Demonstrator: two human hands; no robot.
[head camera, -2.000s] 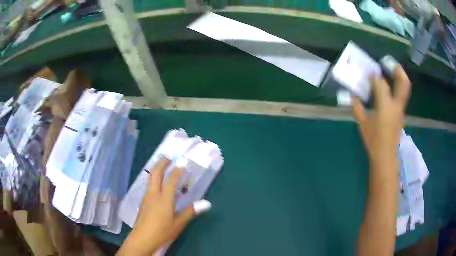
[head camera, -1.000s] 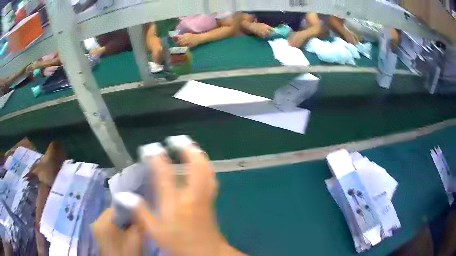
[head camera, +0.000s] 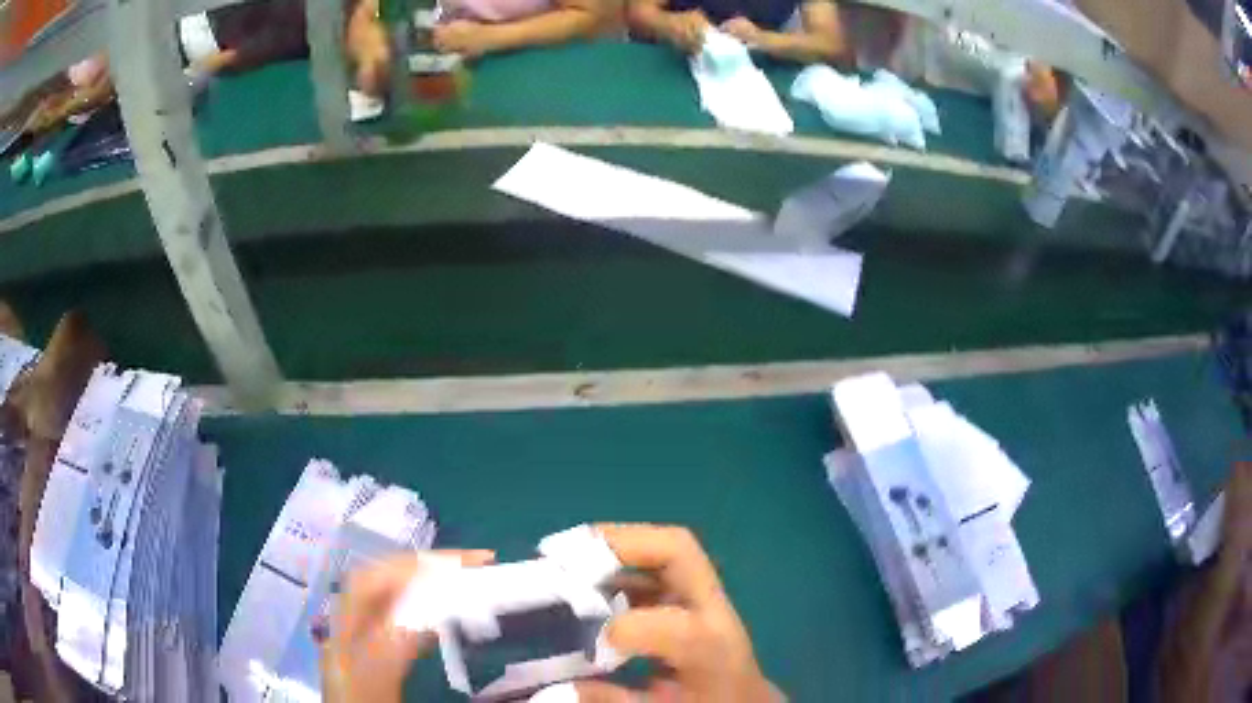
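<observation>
A folding carton (head camera: 515, 602) is held in both hands at the bottom centre. Its open mouth faces me, dark grey inside, with small white end flaps around the rim. My left hand (head camera: 378, 625) grips its left side and is blurred. My right hand (head camera: 687, 618) grips its right side with thumb and fingers. White wraps show at some fingertips and are hard to tell from the flaps. A pile of flat blanks (head camera: 282, 584) lies partly behind my left hand.
A tall stack of blanks (head camera: 117, 522) stands at the left. A smaller pile (head camera: 920, 515) lies at the right, with a white-grey piece (head camera: 1167, 474) beyond. An erected carton (head camera: 833, 203) and long white sheet (head camera: 659, 220) lie on the belt. A metal post (head camera: 192, 234) rises left. People's hands work opposite.
The carton has moved right and its open mouth now shows between both hands. The view has shifted, uncovering the left pile of blanks. Two seconds ago my hands were apart.
</observation>
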